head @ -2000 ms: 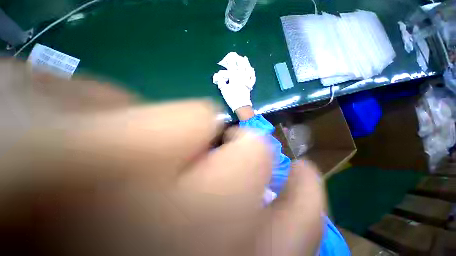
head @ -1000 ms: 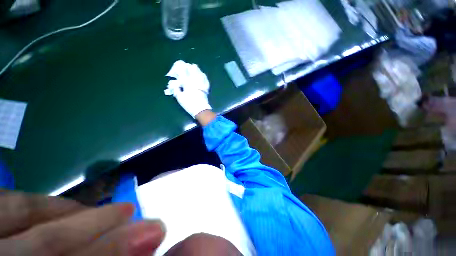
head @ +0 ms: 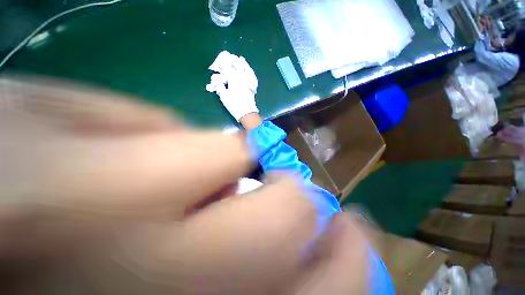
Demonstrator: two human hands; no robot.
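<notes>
My right hand (head: 240, 92), in a white glove and with a blue sleeve, rests on the green bench (head: 138, 63) near its front edge. White crumpled cloth shows at its fingers; I cannot tell whether it is part of this glove or a separate piece in the hand. My left hand (head: 190, 201) is bare, very close to the camera and blurred, and covers much of the lower left. Its fingers look bent, but whether it holds anything cannot be seen. A small pale blue-green block (head: 289, 72) lies right of the glove.
A stack of bubble bags (head: 351, 34) lies at the bench edge, with a clear bottle (head: 223, 10) behind. A white cable (head: 54, 20) crosses the far left. Below the edge are an open carton (head: 360, 147) and a blue stool (head: 388, 106). Another person's sleeve (head: 498, 62) shows at right.
My left hand has risen from the lower left corner and again covers much of the view. My gloved right hand stays beside the block in the same pose. The camera view has shifted.
</notes>
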